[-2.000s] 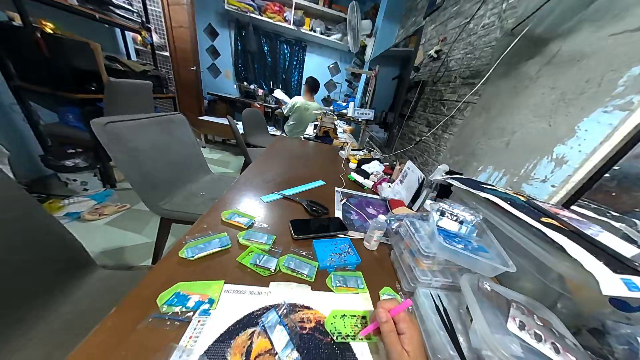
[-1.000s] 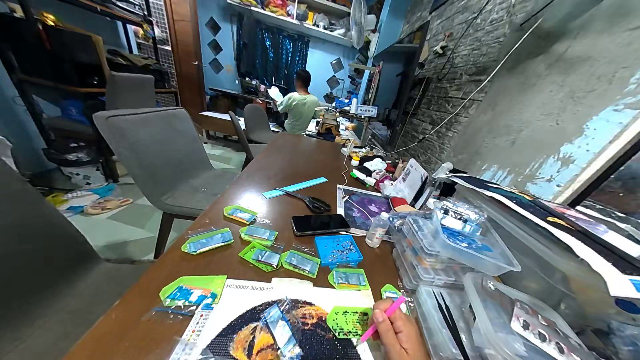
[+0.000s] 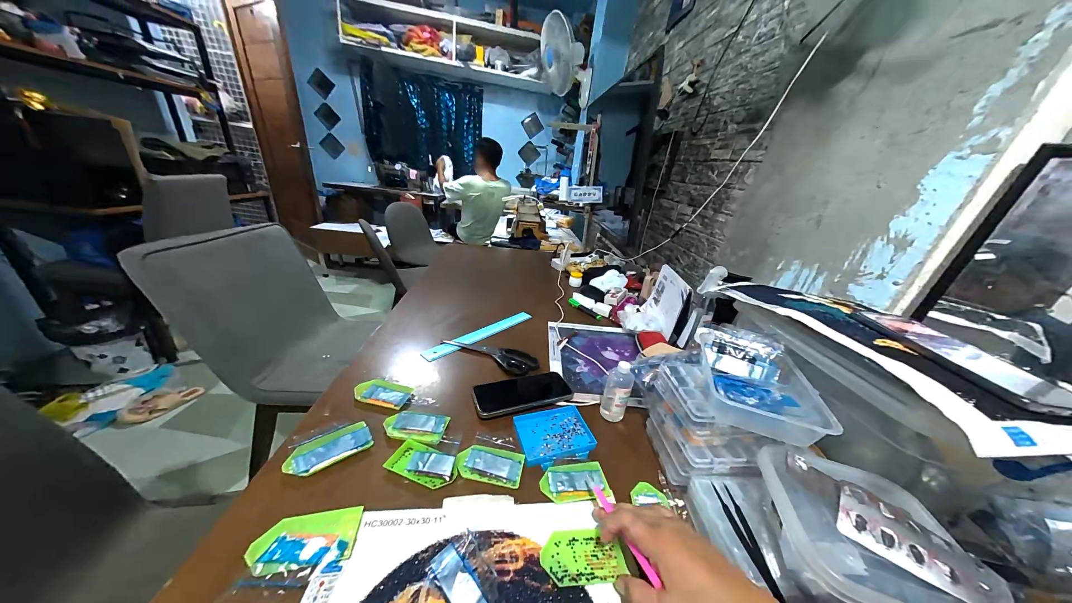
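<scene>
My right hand (image 3: 670, 548) holds a pink pen-shaped applicator (image 3: 636, 557), its tip over a green tray (image 3: 578, 479) with a small bag of beads. Its fingers are beside another green tray (image 3: 584, 556) with dark beads, lying on a diamond-painting canvas (image 3: 394, 529). A small clear bag (image 3: 459, 574) rests on the dark round picture. More green trays (image 3: 327, 448) with bags lie beyond and to the left, near a blue tray (image 3: 555, 434) with scattered beads. My left hand is not in view.
On the table are a black phone (image 3: 521, 394), scissors (image 3: 511, 360), a light-blue ruler (image 3: 477, 337) and a small bottle (image 3: 617, 392). Clear plastic boxes (image 3: 804, 419) and black tweezers (image 3: 745, 532) stand at the right. Grey chairs (image 3: 243, 310) line the left; a person (image 3: 479, 201) sits far back.
My right hand has moved away from the canvas toward the trays beyond it; the pink applicator's tip, near the canvas before, is now over a green tray.
</scene>
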